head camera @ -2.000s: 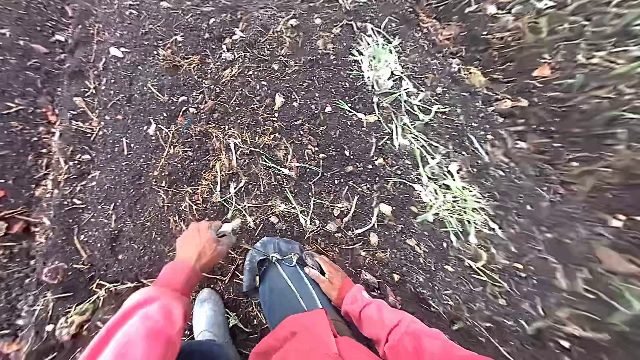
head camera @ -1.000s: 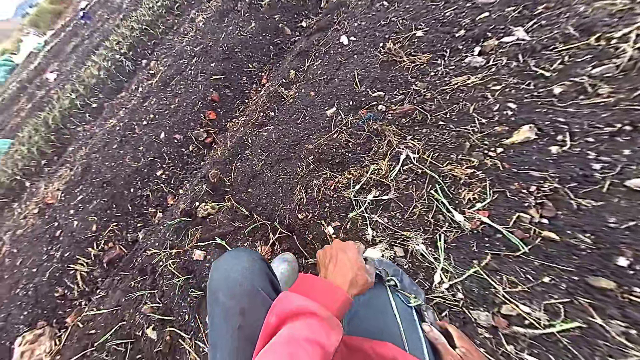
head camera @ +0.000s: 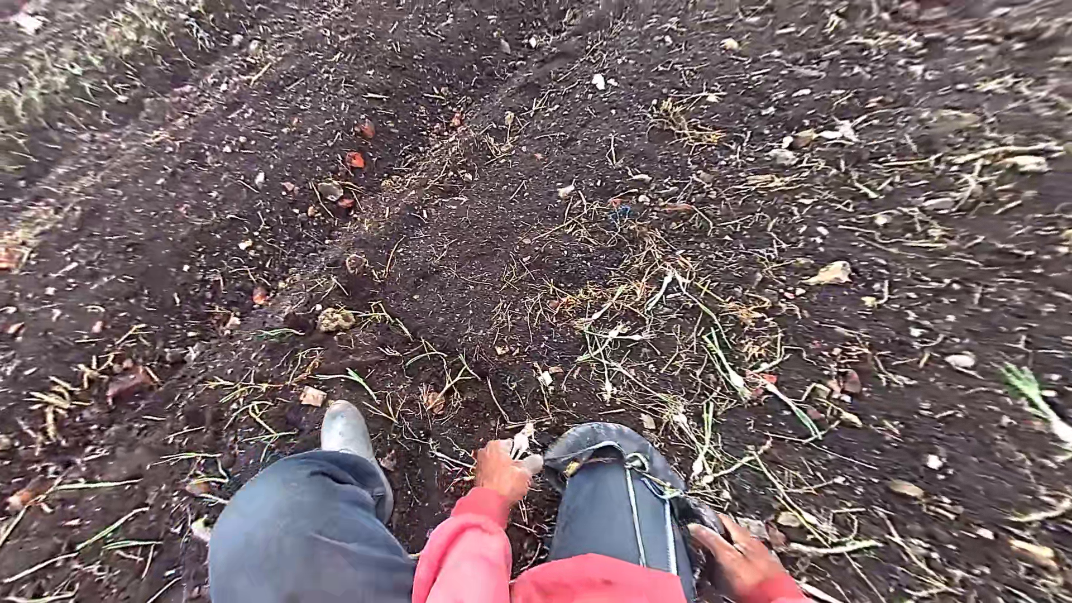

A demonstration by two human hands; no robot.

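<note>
My left hand (head camera: 502, 471) is low at the centre, at the soil just left of my right knee, with pale pieces at its fingertips; whether it grips them is unclear. My right hand (head camera: 739, 554) rests at the right side of that knee, fingers against a dark object (head camera: 703, 515) that I cannot make out. A dark knee pad (head camera: 599, 440) tied with cord (head camera: 636, 461) covers the knee. Uprooted green-and-white stalks, perhaps onion plants (head camera: 727, 364), lie on the dark soil ahead.
My grey boot (head camera: 347, 431) stands at left, beside a small brick-coloured stone (head camera: 312, 396). Stones and dry stems (head camera: 687, 126) are strewn over the soil. A green strip of plants (head camera: 109, 50) runs along the upper left. Another green stalk (head camera: 1034, 402) lies at far right.
The view has swung left and then partly back. My left leg now shows bent at the left. My left hand stays beside the padded knee, and my right hand at its other side.
</note>
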